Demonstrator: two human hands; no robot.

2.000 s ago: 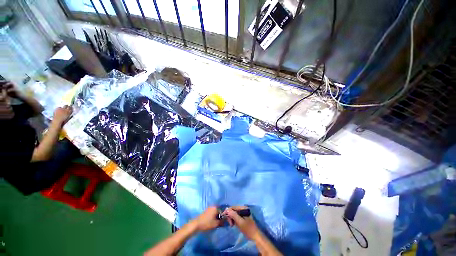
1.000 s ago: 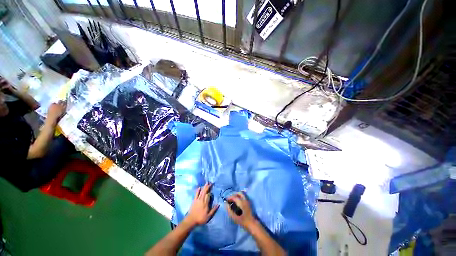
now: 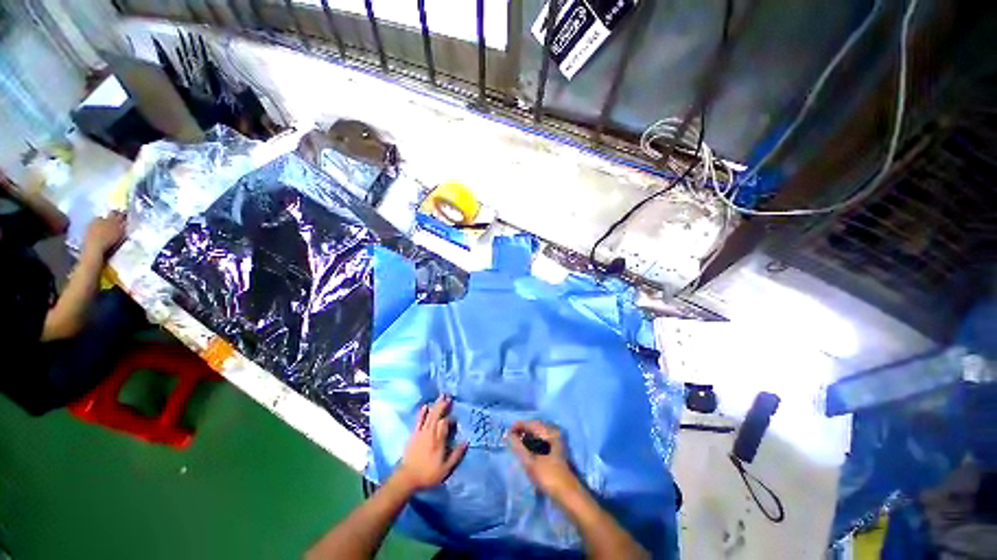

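A blue plastic bag (image 3: 508, 361) lies spread over the table in front of me, with dark handwritten strokes near its middle. My left hand (image 3: 434, 446) lies flat on the bag, left of the strokes, fingers apart, holding nothing. My right hand (image 3: 541, 451) holds a black marker pen (image 3: 535, 442) at the right end of the strokes. The pen's tip is too small to make out.
Black garments in clear film (image 3: 279, 279) lie left of the bag. A yellow tape roll (image 3: 454, 203) is near the wall. A black handheld device (image 3: 755, 427) with a cord loop lies right. A person (image 3: 71, 301) sits left by a red stool (image 3: 148, 399).
The marker, earlier held between both hands, is now at the bag in my right hand. My left hand has moved flat onto the bag. Dark strokes have appeared and grown. The view has shifted slightly.
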